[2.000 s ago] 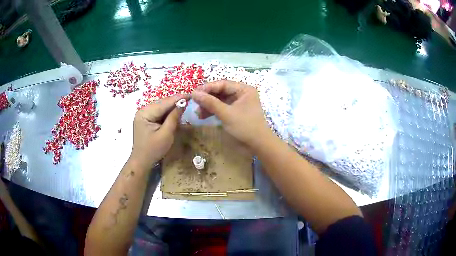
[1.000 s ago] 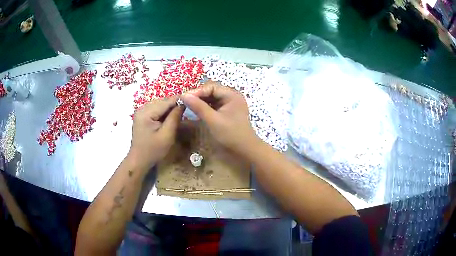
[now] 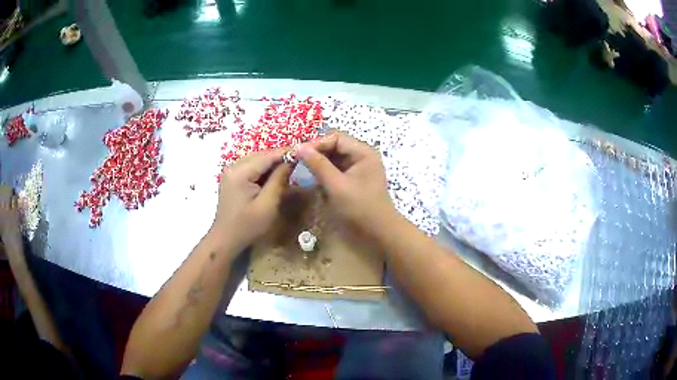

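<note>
My left hand [image 3: 252, 191] pinches a tiny white part [image 3: 290, 156] between thumb and finger, above the far edge of the brown cardboard pad [image 3: 338, 267]. My right hand [image 3: 349, 174] meets it there, its thumb and finger closed at the same part; whether it holds a piece of its own is hidden by the fingers. A small white glue pot [image 3: 306, 240] stands on the pad. Heaps of small red parts [image 3: 278, 122] lie beyond my hands and at the left. White parts with dark centres [image 3: 404, 152] are spread to the right of my right hand.
A large clear bag of white parts [image 3: 519, 193] lies on the right, with clear blister trays [image 3: 631, 245] beyond it. Bamboo sticks [image 3: 319, 288] lie along the pad's near edge. A green conveyor [image 3: 356, 44] runs behind the bench. Another person's arm [image 3: 26, 274] is at far left.
Since two seconds ago, my fingertips have closed together around the white part. The view has shifted, so the bench sits further right in the picture. A person's arm and hand show more at far left.
</note>
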